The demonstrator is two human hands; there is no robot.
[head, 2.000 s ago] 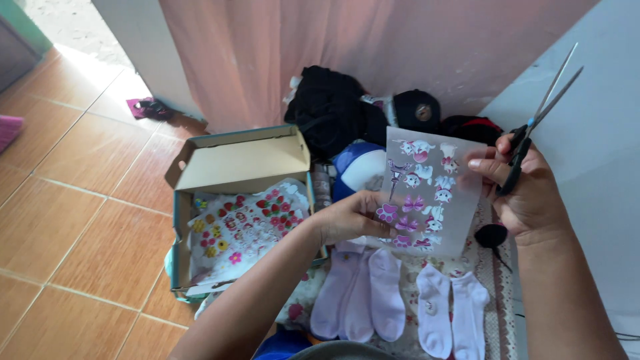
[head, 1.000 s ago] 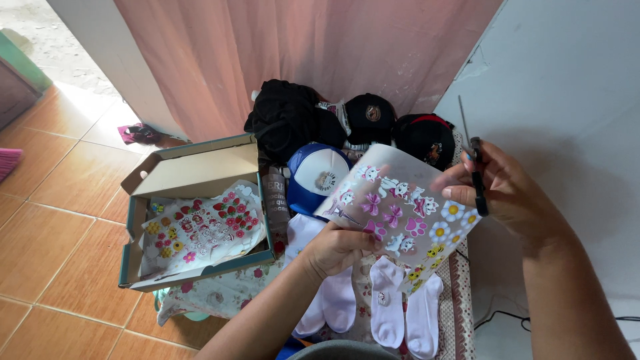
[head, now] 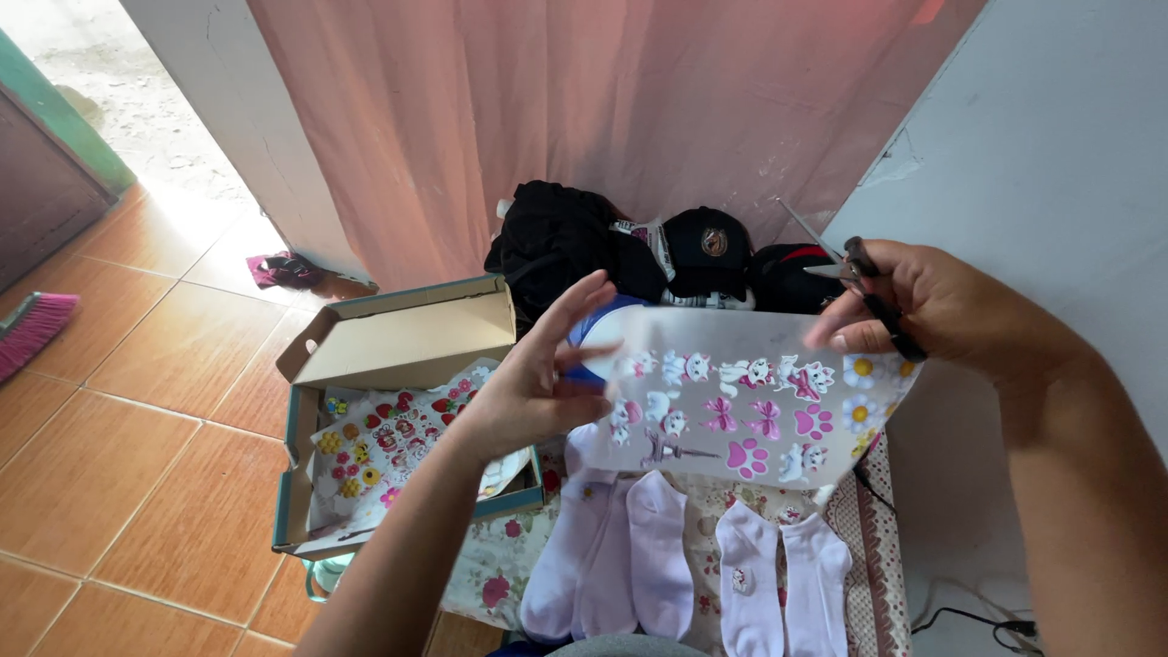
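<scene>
My right hand [head: 931, 306] holds black-handled scissors [head: 862, 283] with the blades parted, and its fingers are on the upper right of a translucent sticker sheet [head: 680, 443]. White cats, pink bows and paw prints are printed on the sheet, with daisies at its right end. My left hand [head: 538, 374] is raised at the sheet's left edge, fingers apart and slightly blurred; whether it touches the sheet is unclear. Below lie white socks [head: 662, 557] on the left and another pair [head: 817, 584] on the right, one bearing a small cat figure.
An open cardboard box [head: 297, 438] holds more printed sheets [head: 392, 438] at left. Black caps [head: 707, 251], a blue and white cap [head: 598, 338] and dark cloth [head: 557, 242] lie behind, before a pink curtain [head: 584, 109]. A floral cloth [head: 493, 566] covers the table; a cable [head: 967, 616] lies right.
My left hand held the sheet's lower left part a second ago; now its fingers are spread at the left edge. The sheet has turned, with its daisies at the right. The scissors remain in my right hand.
</scene>
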